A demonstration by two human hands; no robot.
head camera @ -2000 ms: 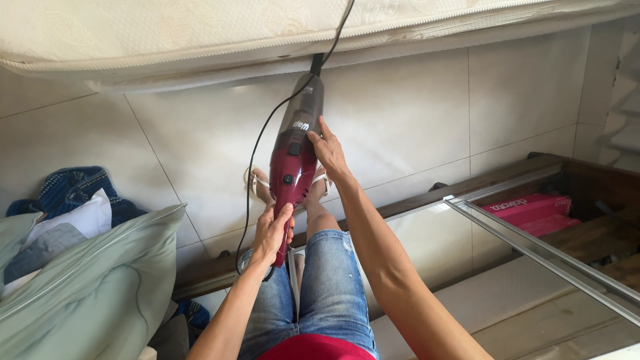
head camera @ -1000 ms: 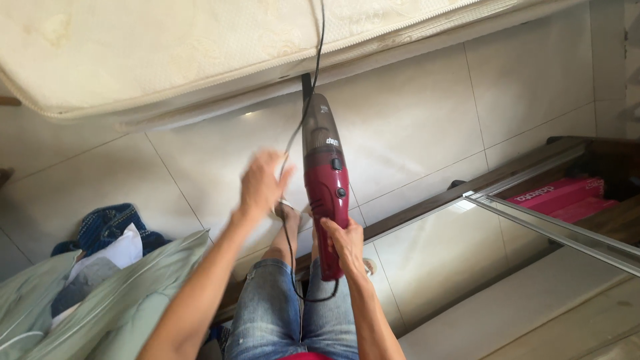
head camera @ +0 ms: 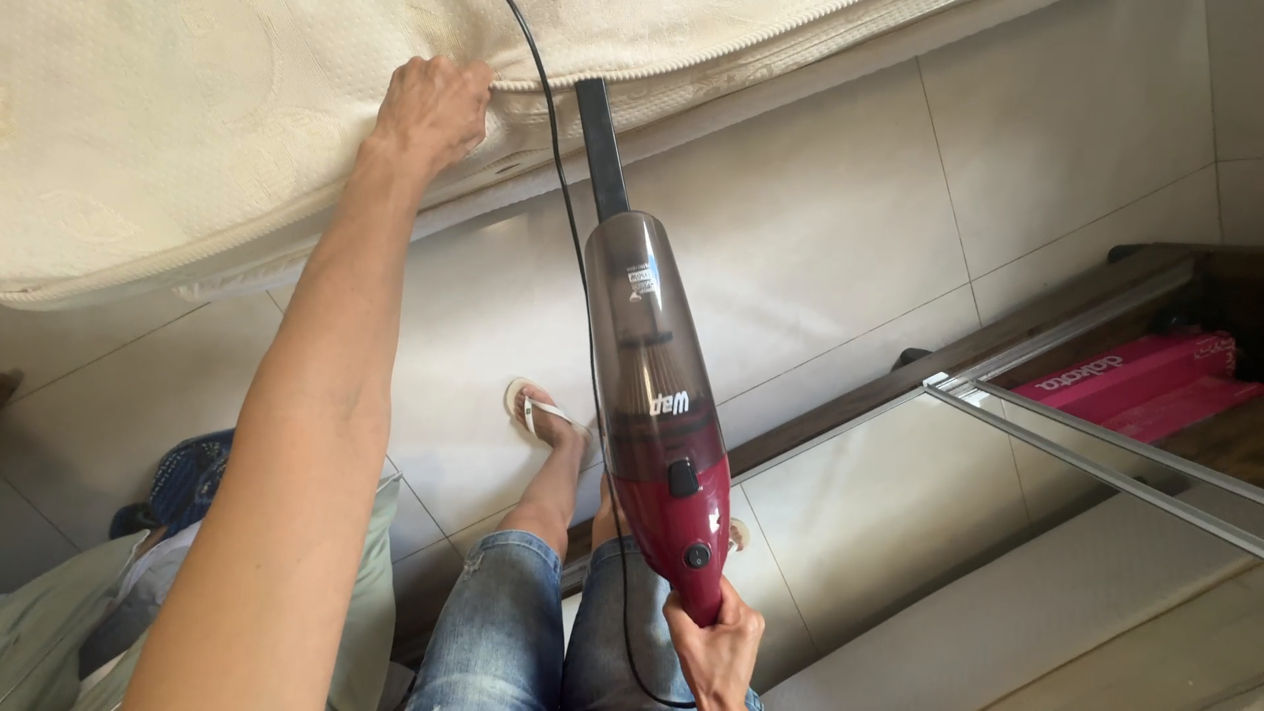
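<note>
My right hand (head camera: 715, 632) grips the rear handle of a red and smoky-clear Wap handheld vacuum cleaner (head camera: 664, 425), low in the view. Its black crevice nozzle (head camera: 601, 148) points away from me, with the tip against the corded edge of a cream mattress (head camera: 247, 128). My left hand (head camera: 434, 109) is closed on that mattress edge, just left of the nozzle, and the fabric puckers there. The vacuum's black power cord (head camera: 565, 188) runs over the mattress edge and down along the left side of the vacuum body.
My feet in white flip-flops (head camera: 538, 410) stand on pale floor tiles (head camera: 810, 197). At lower left lie green pillows (head camera: 59, 612) and a dark blue patterned cloth (head camera: 193, 479). To the right are a mirrored sliding door (head camera: 889, 504) with metal rails (head camera: 1096, 469) and a pink box (head camera: 1136, 385).
My left hand has moved forward from beside the vacuum and taken hold of the mattress edge. Two seconds ago both hands were on the vacuum; now only my right hand holds it.
</note>
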